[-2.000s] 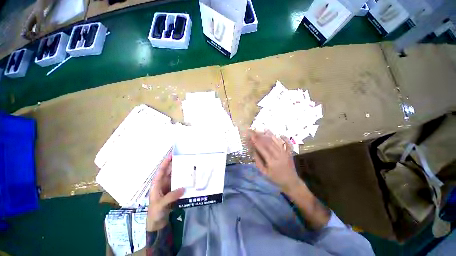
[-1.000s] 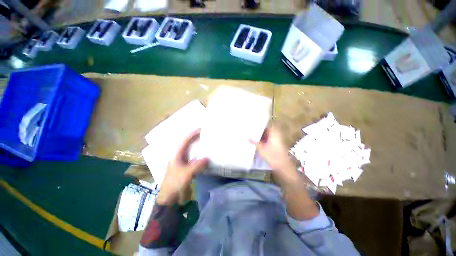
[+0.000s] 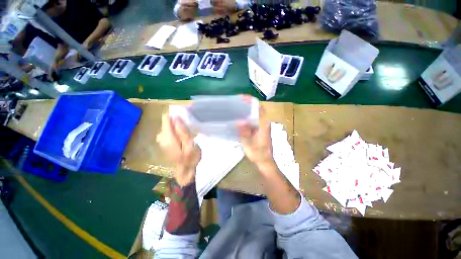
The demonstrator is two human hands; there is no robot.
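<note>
My left hand (image 3: pixel 178 146) and my right hand (image 3: pixel 257 139) hold a white carton (image 3: pixel 220 130) between them, raised above the bench's far part. The carton is motion-blurred; a grey, hollow-looking area shows at its top. Its printing cannot be read. Flat white carton blanks (image 3: pixel 215 164) lie below my hands, partly hidden by my wrists. A pile of white paper leaflets (image 3: pixel 284 157) lies right of them, partly behind my right forearm. A loose heap of small white cards with red marks (image 3: pixel 358 174) lies further right.
A blue crate (image 3: pixel 121 124) with white papers stands at the left bench end. On the green conveyor (image 3: pixel 394 76) stand several white trays (image 3: pixel 213 65) with black items and open printed boxes (image 3: pixel 334 76). Black parts (image 3: pixel 258 20) and people's hands (image 3: pixel 222 6) are across it.
The view has shifted left, showing more of the crate and far bench. My right hand has left the card heap and joined my left. Both hands have risen with a carton, away from me.
</note>
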